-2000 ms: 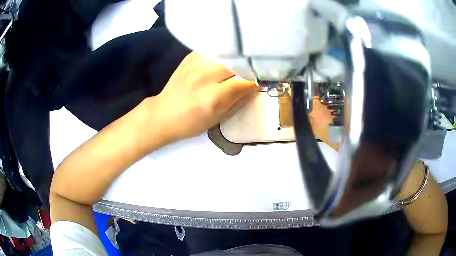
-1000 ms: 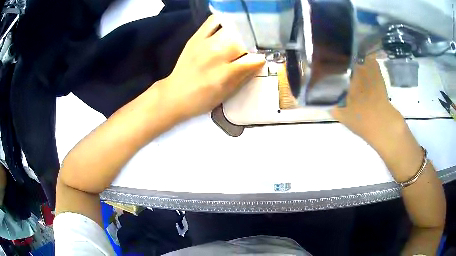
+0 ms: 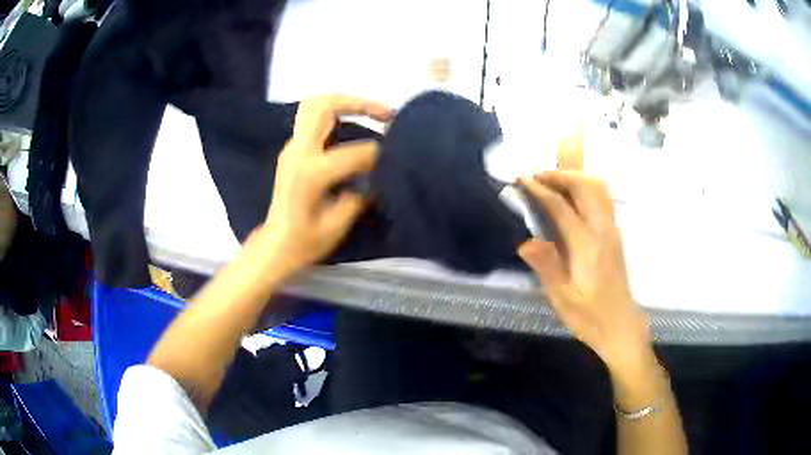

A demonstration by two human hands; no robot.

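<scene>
A black garment piece (image 3: 436, 182) lies bunched over the front of the white table, with a rounded fold on top. My left hand (image 3: 316, 191) is at its left side, fingers curled and gripping the black fabric. My right hand (image 3: 582, 253) is at its right edge, thumb and fingers bent apart around a small pale strip (image 3: 525, 211). Blur hides whether the right fingertips grip anything. The sewing machine's metal parts (image 3: 649, 80) are blurred at the upper right, away from both hands.
More black fabric (image 3: 133, 115) spreads over the table's left side. A tape measure (image 3: 427, 298) runs along the front edge. Thread snips (image 3: 790, 227) lie at the far right. A blue bin (image 3: 133, 342) stands below left. A tan patch (image 3: 570, 151) is beside the machine.
Both hands have moved from the needle area toward the front edge, with the black piece now between them. The view has shifted, leaving the machine head at the upper right.
</scene>
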